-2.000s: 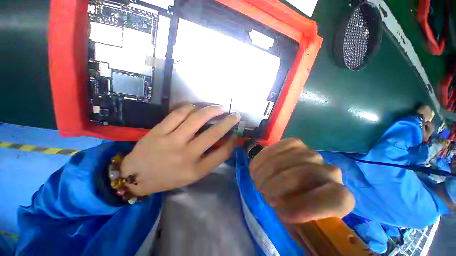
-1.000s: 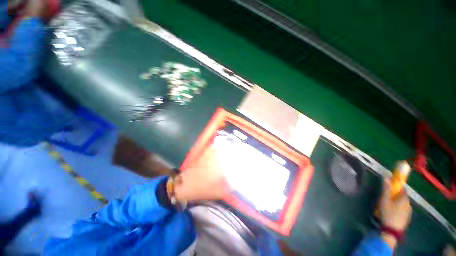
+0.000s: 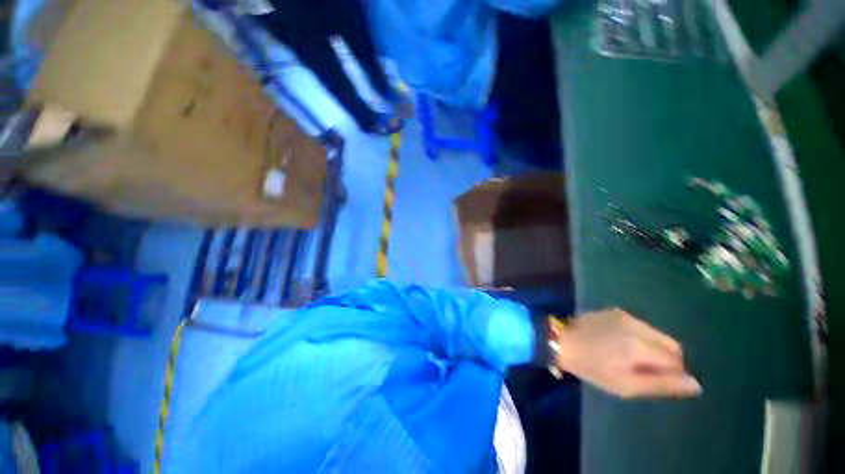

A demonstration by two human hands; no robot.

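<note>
My left hand (image 3: 625, 356), with a bead bracelet at the wrist, is over the dark green bench (image 3: 649, 435). Its fingers are close together and partly curled; blur hides whether anything is between them. A loose pile of small green-and-white boards (image 3: 746, 250) with thin black wires lies on the bench beyond the hand, not touching it. A pale flat sheet (image 3: 786, 440) is cut off at the bottom right edge. My right hand, the tablet and its red frame are out of the picture.
An open cardboard box (image 3: 514, 231) stands below the bench edge. A clear gridded tray (image 3: 653, 28) is at the bench's far end. A chipped white rail (image 3: 792, 194) borders the bench. Large cartons (image 3: 204, 120), blue stools (image 3: 460, 134) and people in blue smocks (image 3: 435, 46) are to the left.
The view has swung left, away from the tablet, screwdriver and dish. My left hand has left the tablet and is now near the board pile. My right hand has gone out of view.
</note>
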